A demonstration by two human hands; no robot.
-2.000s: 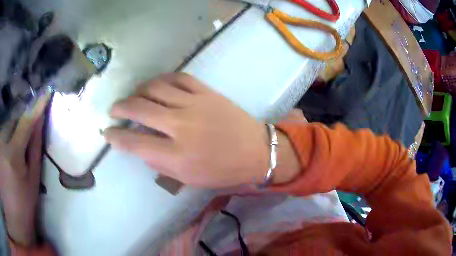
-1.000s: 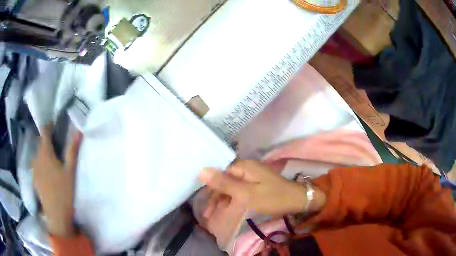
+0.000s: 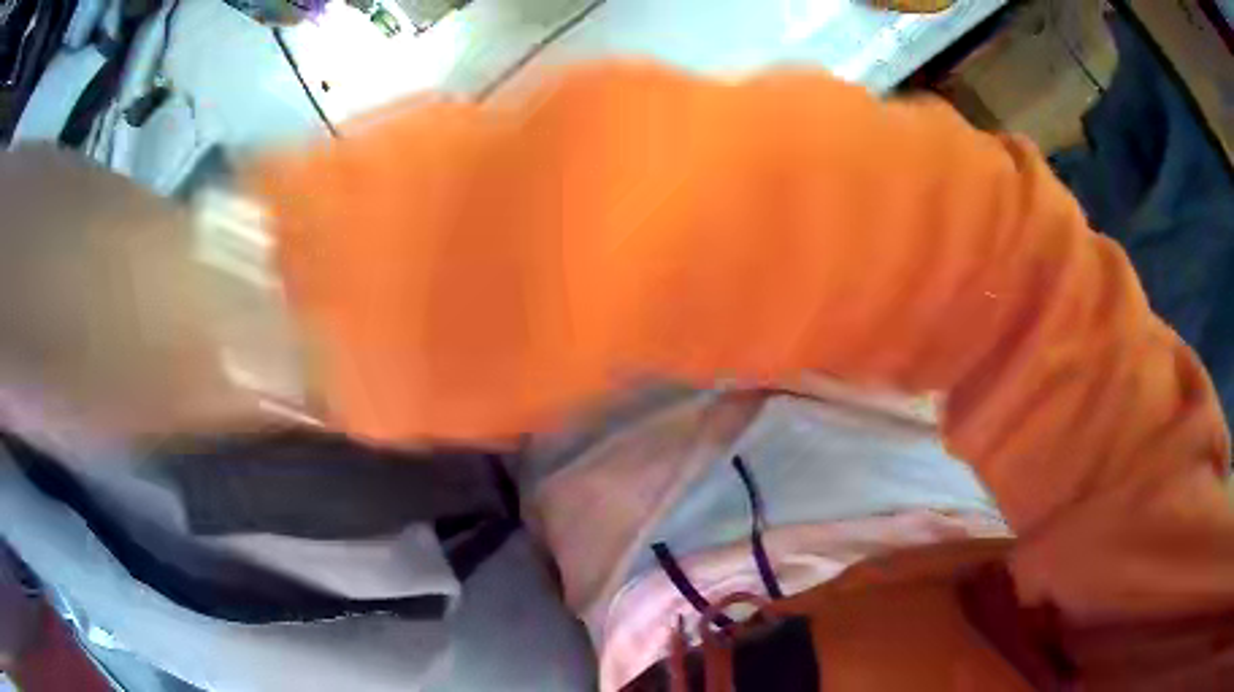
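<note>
My right hand [image 3: 108, 298] is a large blur at the left edge, partly cut off; its fingers and anything in them cannot be made out. Its orange sleeve crosses the middle of the view. Below it lie a dark grey cloth piece [image 3: 298, 489] and a light grey panel [image 3: 311, 649] with dark strips, in folds at the lower left. A dim reddish-brown shape at the lower left edge may be my left hand or its sleeve [image 3: 61, 660]; it is too unclear to tell.
The white machine table [image 3: 406, 54] shows behind my sleeve, with small machine parts [image 3: 386, 16] under a bright light at the top edge. More pale and dark cloth [image 3: 135, 81] lies at the upper left. Dark cloth [image 3: 1164, 230] and brown cardboard [image 3: 1035, 81] are at the right.
My right arm has swung left across the view from the pale panel's corner. The flat pale panel has left the table's front; folded grey cloth shows lower left. My left hand has left its earlier place.
</note>
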